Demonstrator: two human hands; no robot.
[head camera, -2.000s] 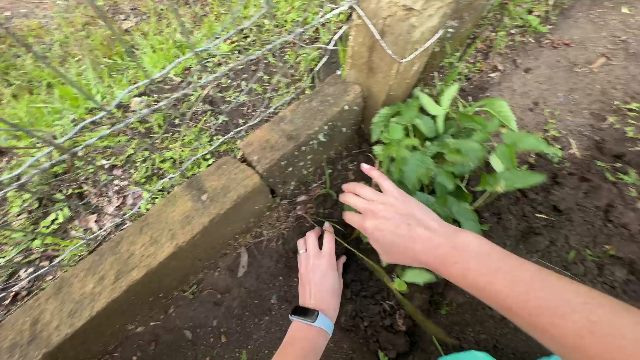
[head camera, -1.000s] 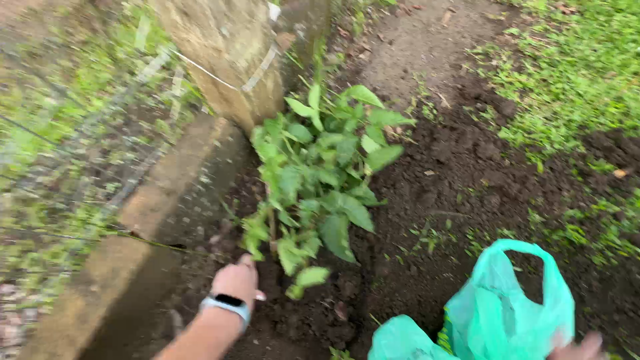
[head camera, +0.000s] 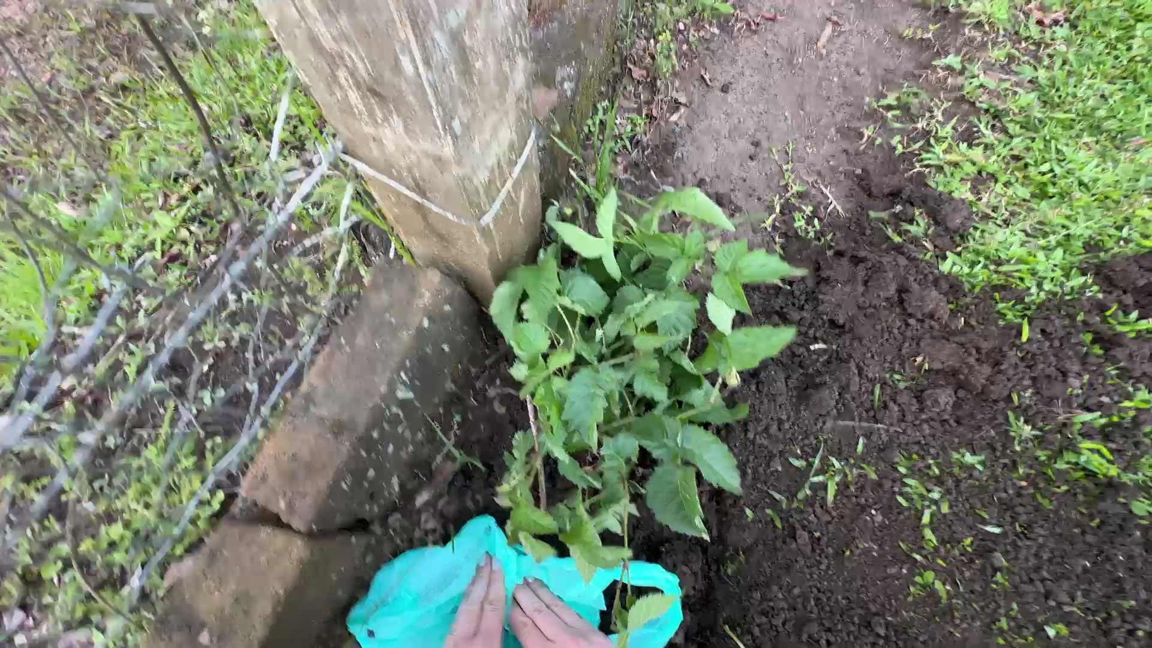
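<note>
A turquoise plastic bag lies at the bottom, at the foot of a leafy green plant. My left hand and my right hand rest side by side on the bag, fingers straight and pointing forward. Both are cut off by the lower edge, and whether either pinches the plastic cannot be told. Some lower leaves hang over the bag's right part. Dark loose soil surrounds the plant on the right.
Behind the plant rises a concrete post with a wire around it. Concrete edging blocks run down its left side. A wire fence crosses the left over weeds. Grass grows at the upper right.
The turquoise bag was at the lower right a second ago and now lies below the plant under both hands. My left hand has left the plant's base. The view has shifted.
</note>
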